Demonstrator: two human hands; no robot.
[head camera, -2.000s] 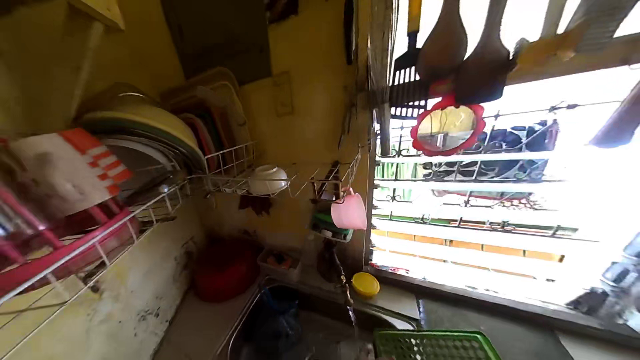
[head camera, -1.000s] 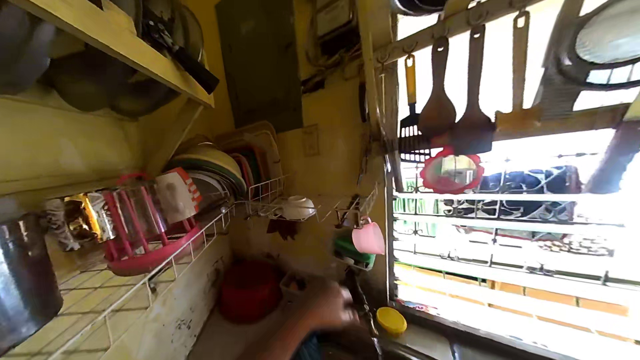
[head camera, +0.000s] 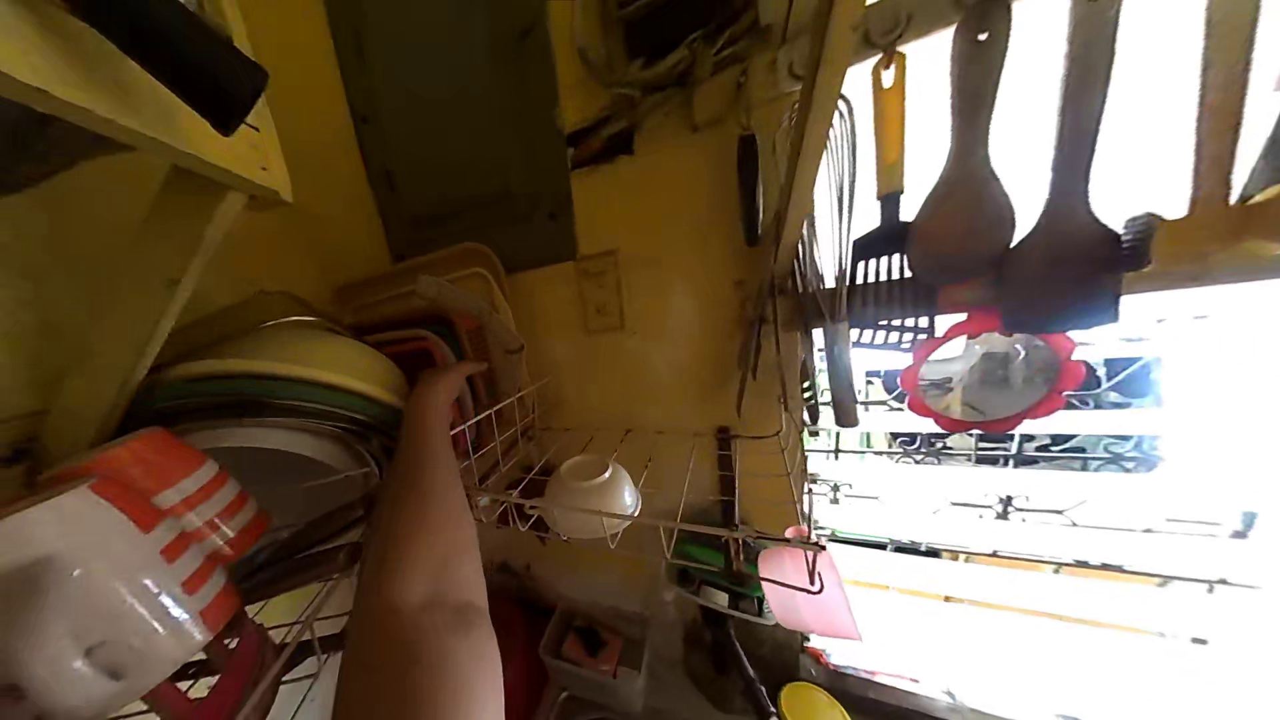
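Note:
My left hand (head camera: 442, 388) reaches up and back to the upright plastic trays (head camera: 470, 325) in the corner of the wire dish rack (head camera: 505, 430). Its thumb side shows against them; the other fingers are hidden, so its grip is unclear. Left of the wrist, a yellow basin (head camera: 290, 365) leans over several stacked plates and bowls (head camera: 275, 470). A white bowl (head camera: 590, 497) rests upside down on the wire shelf to the right of my forearm. My right hand is out of view.
Red-and-white mugs (head camera: 120, 570) stand close at the lower left. A pink cup (head camera: 808, 590) hangs from the rack's right end. Wooden utensils (head camera: 965, 220), a slotted turner (head camera: 890, 250) and a red-framed mirror (head camera: 990, 378) hang by the window. A wooden shelf edge (head camera: 150, 120) juts out at upper left.
My left hand has moved up from above the sink area to the trays in the rack corner. The rack now looks much nearer as the view has shifted.

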